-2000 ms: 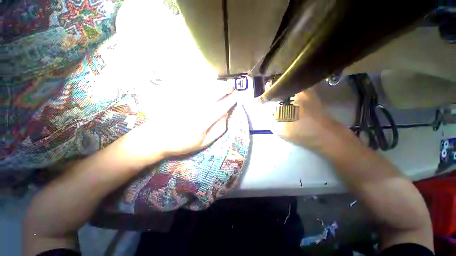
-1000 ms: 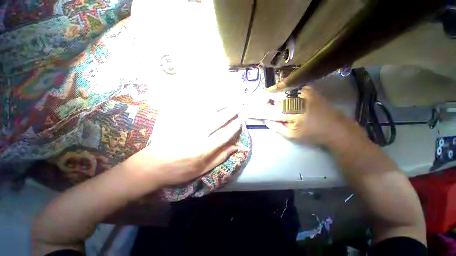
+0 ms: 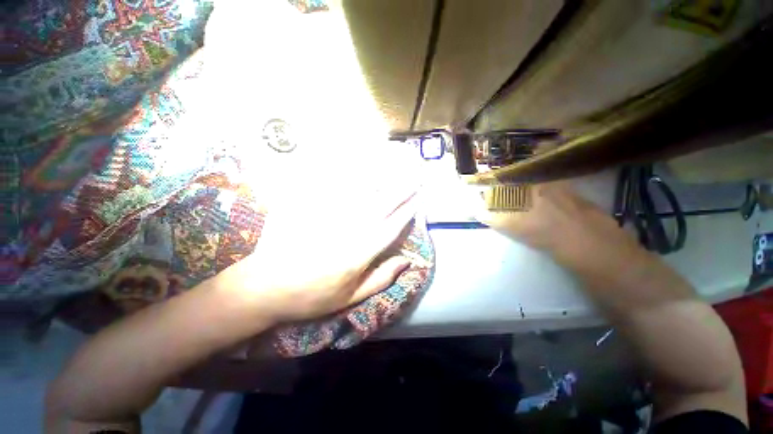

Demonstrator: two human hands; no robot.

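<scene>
A patterned woven fabric (image 3: 195, 212) in red, teal and cream covers the left side of the machine bed and is washed out white under the lamp. My left hand (image 3: 339, 254) lies flat on the fabric near its curved right edge, left of and below the needle area (image 3: 432, 147); its fingertips fade into the glare. My right hand (image 3: 534, 216) is on the bed beside the brass-coloured ribbed knob (image 3: 508, 197), partly behind it and the machine head. Its fingers are blurred and overexposed, so whether they hold anything cannot be seen.
The cream machine head (image 3: 508, 68) spans the top right. Black scissors (image 3: 651, 208) lie on the white bed (image 3: 475, 288) right of my right hand. A dark panel (image 3: 763, 254) with pale dots is at the far right, above a red object (image 3: 750, 335). Pale scraps (image 3: 547, 394) lie on the floor.
My left hand has moved slightly down and right with the fabric, whose lower part has shifted. My right hand moved down from the needle area, then slightly right. The view has shifted a little.
</scene>
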